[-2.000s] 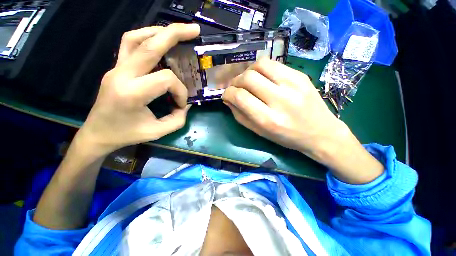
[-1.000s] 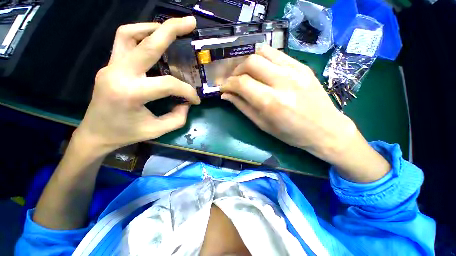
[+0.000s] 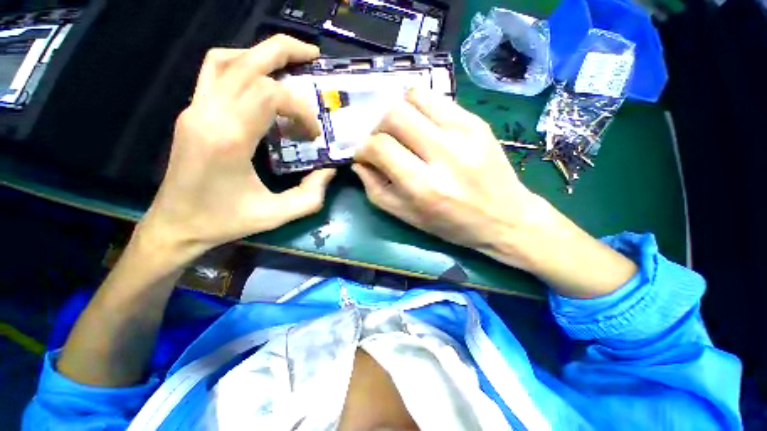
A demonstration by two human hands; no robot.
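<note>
An open phone housing (image 3: pixel 366 97), black-framed with a silver-white inside and an orange tab (image 3: pixel 335 100), lies level between my hands above the bench. My left hand (image 3: pixel 231 147) grips its left end, with fingers at the top edge and inside, and the thumb near the lower left edge. My right hand (image 3: pixel 446 168) is at the lower edge, fingertips pinched there and other fingers over the inside. The fingers hide whether a small part is between the right fingertips.
A foam tray with another phone housing (image 3: pixel 362 25) is behind. More black foam and a housing (image 3: pixel 29 63) are at the left. At the right are a bag of black parts (image 3: pixel 508 57), a bag of flex strips (image 3: pixel 580 109), a blue bin (image 3: pixel 647 59) and loose dark bits on the green mat (image 3: pixel 622 177).
The housing has shifted left and lies flatter, showing more of its lower left end. My left fingers have moved over the inside. My right hand has moved slightly left. Loose strips and bits now show.
</note>
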